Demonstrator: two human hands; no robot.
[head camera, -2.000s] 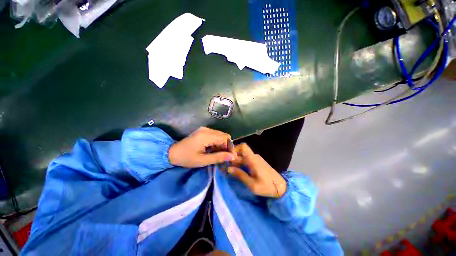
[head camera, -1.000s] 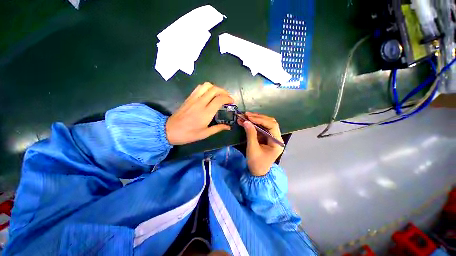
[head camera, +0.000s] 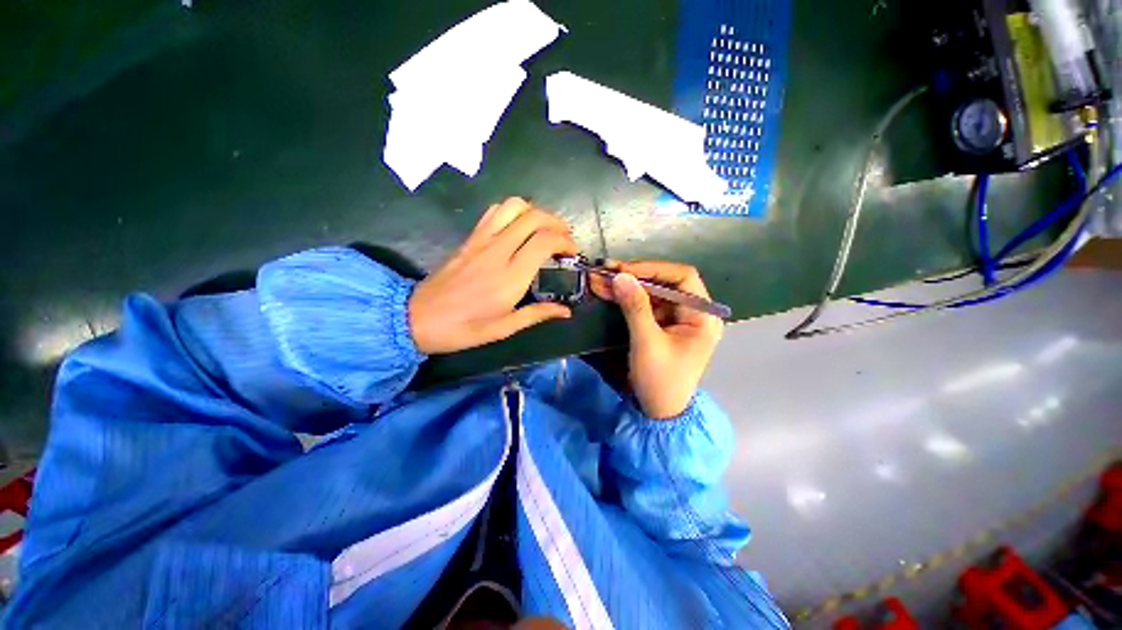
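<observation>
A small black rounded-square watch case (head camera: 560, 284) with an open centre lies on the green mat near the bench's front edge. My left hand (head camera: 492, 281) holds its left side between thumb and fingers. My right hand (head camera: 664, 322) grips slim metal tweezers (head camera: 689, 298) like a pen, with the tips at the case's upper right side. The tweezer tips are small, and I cannot tell whether they hold a part.
Two white wipe pieces (head camera: 458, 96) and a blue sheet (head camera: 765, 129) with rows of tiny pale marks lie beyond my hands. At the right are a black controller with a gauge (head camera: 979, 126), a thin hose (head camera: 849, 234) and blue air lines (head camera: 987, 234). Red bins (head camera: 1015, 593) stand below.
My hands moved up from my lap area to the case on the mat. The tweezers came into clear view, and since the last earlier frame their rear end has swung up and right.
</observation>
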